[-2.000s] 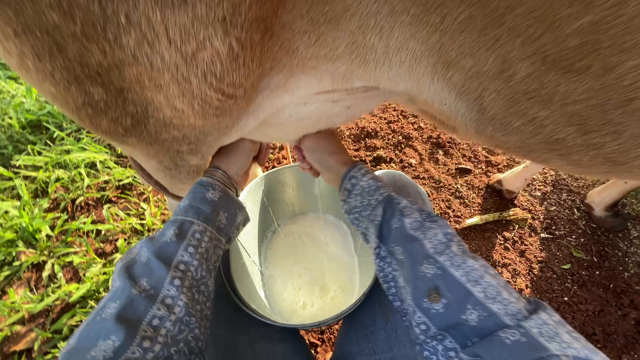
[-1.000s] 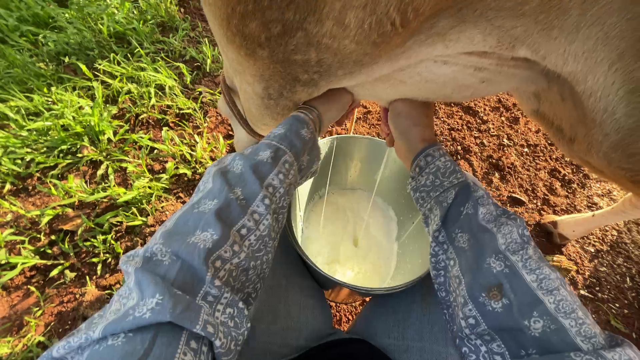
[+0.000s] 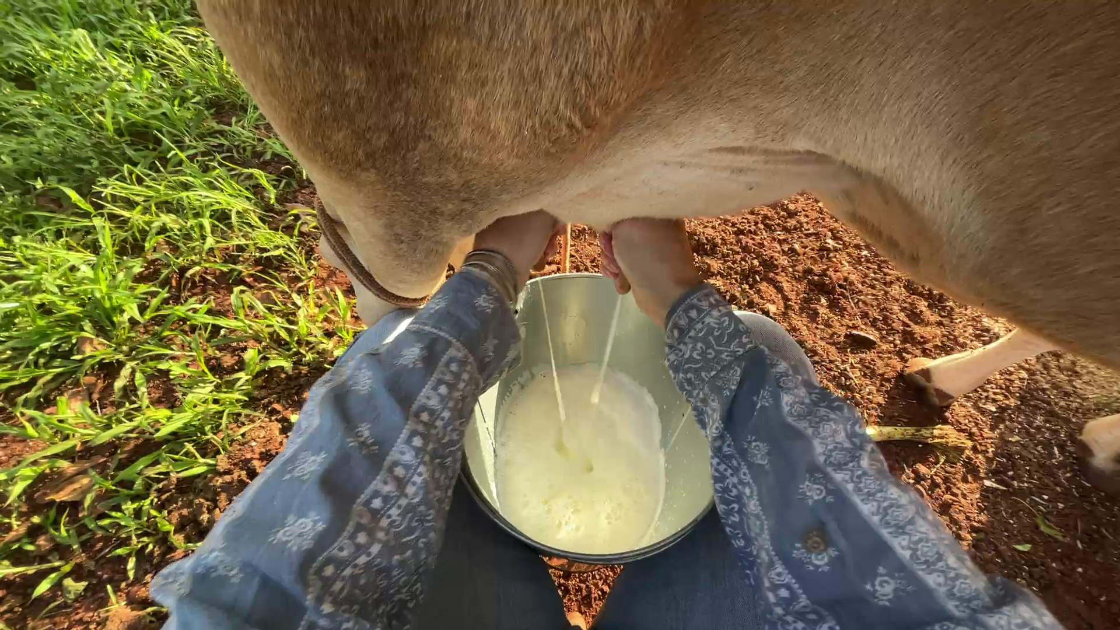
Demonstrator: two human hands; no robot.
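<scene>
Under the belly of a tan cow [image 3: 700,114], my left hand [image 3: 523,241] and my right hand [image 3: 649,262] are closed at the udder, side by side. The teats themselves are hidden by my fingers and the cow's body. A thin white stream of milk falls from each hand into a metal bucket [image 3: 573,319] between my knees. Frothy milk [image 3: 582,464] lies in the bucket, and its surface is dimpled where the streams land. Bracelets circle my left wrist, and patterned blue sleeves cover both forearms.
A rope [image 3: 354,262] loops around the cow's leg at the left. Green grass [image 3: 131,245] grows over that side. Loose red soil [image 3: 814,271] spreads behind the bucket and to the right, where a hoof [image 3: 927,381] and a pale stalk [image 3: 914,433] rest.
Milk streams from both hands show one second ago and now. My hands remain at the udder throughout. The view has shifted between frames.
</scene>
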